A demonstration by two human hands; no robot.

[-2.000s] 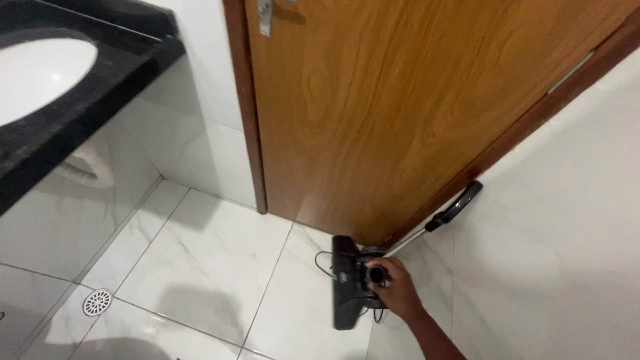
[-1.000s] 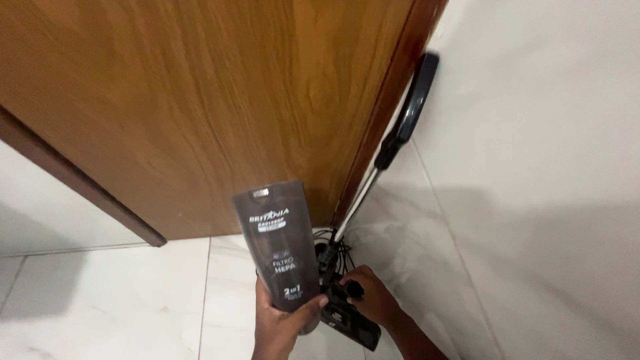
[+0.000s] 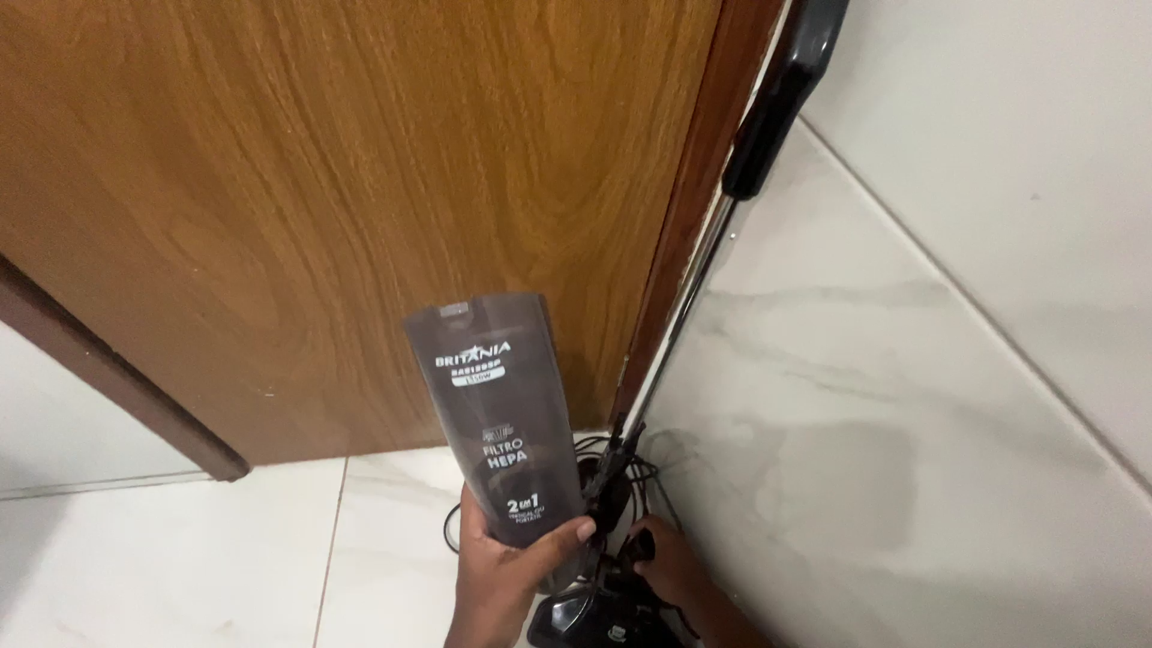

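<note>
My left hand (image 3: 517, 571) grips the lower end of a translucent dark plastic dust container (image 3: 495, 414) with a Britania mark, its wider end tilted up before the door. To its right, my right hand (image 3: 670, 562) is closed around a black cylindrical part of the upright vacuum cleaner, low by the wall. The vacuum's black floor head (image 3: 598, 621) rests on the floor at the bottom edge. From the body a metal tube (image 3: 684, 333) rises to a black handle (image 3: 783, 108). A black power cord (image 3: 643, 468) loops behind the body.
Behind stands a brown wooden door (image 3: 360, 225) with a dark frame (image 3: 126, 378). A marbled tile wall (image 3: 900, 378) borders the vacuum on the right. White floor tiles (image 3: 225, 549) run along the foot of the door.
Two seconds ago only my right hand was in view, at the vacuum. My left hand and the dust container have since come into view. The view has moved closer to the vacuum.
</note>
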